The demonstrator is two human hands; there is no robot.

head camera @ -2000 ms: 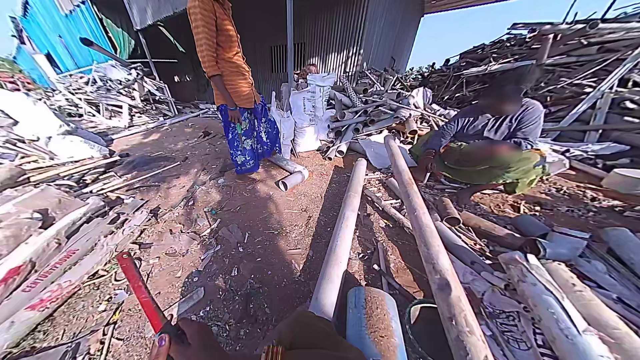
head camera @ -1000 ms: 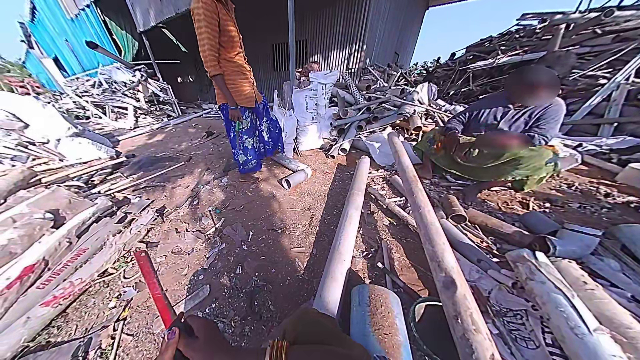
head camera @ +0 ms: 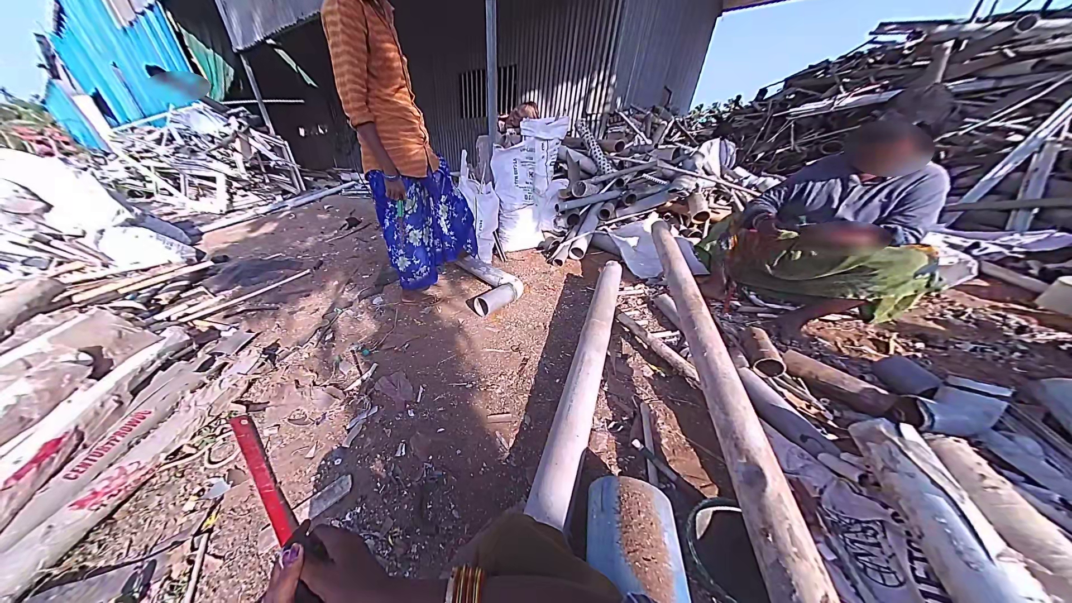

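Note:
At the bottom edge, my right hand (head camera: pixel 339 563), with bangles at the wrist, is closed at the dark lower end of a flat red tool (head camera: pixel 261 473). Beside it, the fingers of my left hand (head camera: pixel 283 576), one with a purple nail, press on the same dark end; the rest of that hand is cut off by the frame. The tool slants up and left over littered ground. To the right of my hands, a long pale pipe (head camera: pixel 578 402) runs away from me, partly hidden by brown cloth, near a wide blue pipe piece (head camera: pixel 641 536).
A second long pipe (head camera: pixel 729 402) lies farther right, beside a dark round container (head camera: pixel 724 544) and pipe scraps. A person in orange (head camera: pixel 381 92) stands ahead near white sacks (head camera: pixel 519 193). Another person (head camera: pixel 846 209) squats right. Flattened sacks (head camera: pixel 92 444) lie left; pipe heaps stand behind.
The squatting person on the right has drawn a hand up from near the ground toward the lap and sits more upright. My hands stay at the red tool, with little plain movement.

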